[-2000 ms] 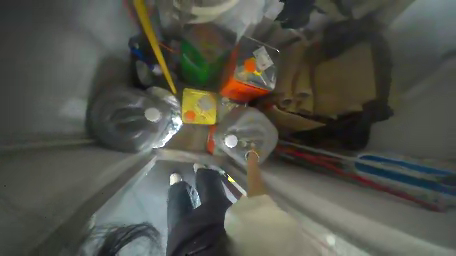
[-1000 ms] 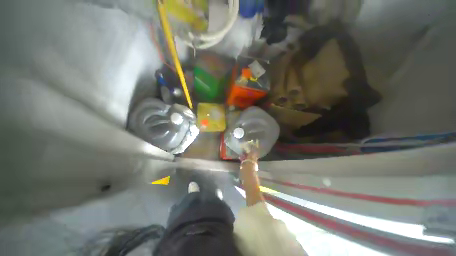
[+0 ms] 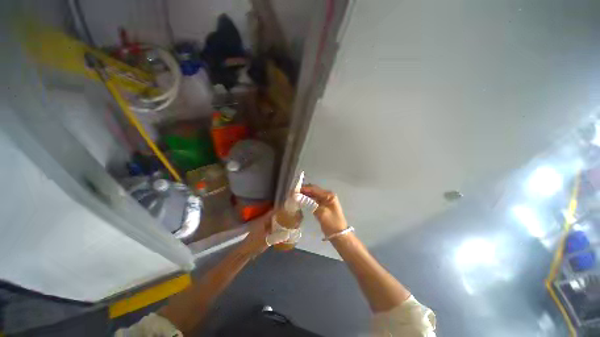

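Observation:
A small squeeze bottle (image 3: 289, 219) with amber-brown contents is held upright in front of the cupboard opening. My left hand (image 3: 268, 230) is around its body, with white wraps on the fingers. My right hand (image 3: 324, 202) is at its top, its fingers closed on the white pointed nozzle cap (image 3: 300, 182). White ridged material shows beside these fingers; whether it is cap or finger wrap is unclear. Blur hides whether the cap is seated on the neck.
The cupboard holds a translucent jerrycan (image 3: 251, 172), another at left (image 3: 158, 197), an orange tin (image 3: 228, 137), a green tin (image 3: 187, 150) and a yellow pole (image 3: 135, 122). A grey-white door (image 3: 421, 118) stands close at right. Grey floor (image 3: 263, 296) lies below.
The view has swung, so the cupboard's contents sit further left and the door shows at right. One hand was at the jerrycan; now both hands are together on the small bottle.

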